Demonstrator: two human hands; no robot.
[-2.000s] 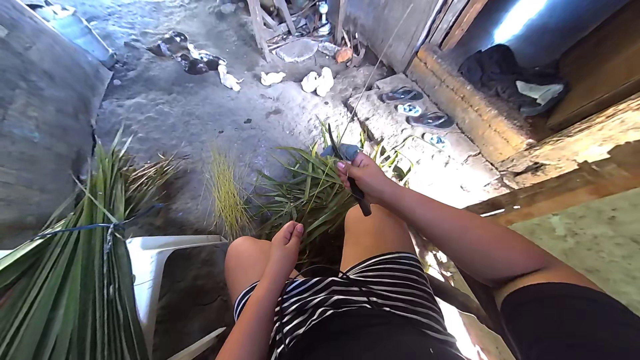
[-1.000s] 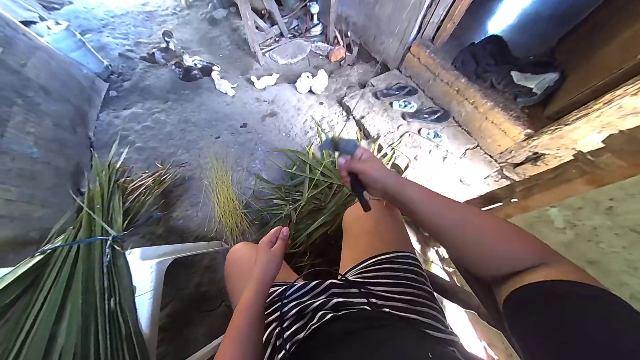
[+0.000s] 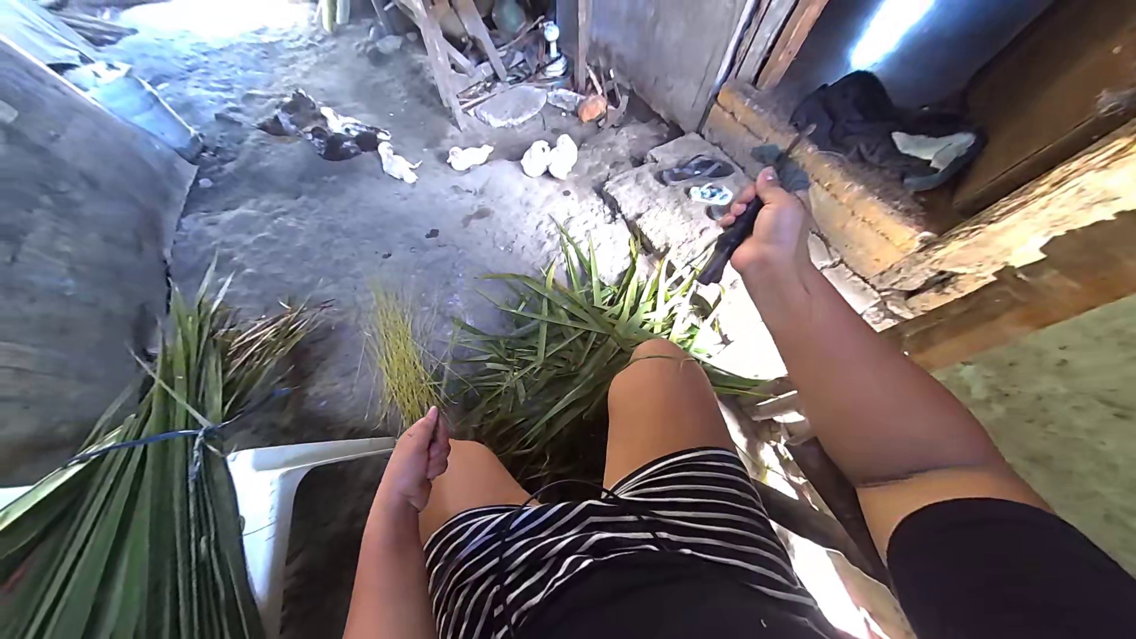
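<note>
My right hand [image 3: 770,222] is raised at the upper right, closed on the dark handle of a knife [image 3: 735,238]; a grey-green cloth or wrap shows by its fingers and the blade is hard to see. Over my left thigh, my left hand [image 3: 421,454] has its fingers closed, and whether it grips a thin strip cannot be told. Just beyond it lies a bunch of thin yellow-green midribs [image 3: 401,359] on the dirt floor. Cut green palm leaf strips [image 3: 568,342] are heaped in front of my knees. A bundle of long palm leaves [image 3: 169,497], tied with blue cord, rests at the left.
A white plastic chair [image 3: 266,466] stands beside the leaf bundle. Ducks [image 3: 333,133] and white ducklings [image 3: 550,158] are on the floor ahead. Slippers [image 3: 697,170] lie on a stone step, near a wooden sill [image 3: 821,169]. A metal sheet [image 3: 80,240] borders the left side.
My right hand has moved out to the upper right with the knife. My left hand has moved left, away from between my knees.
</note>
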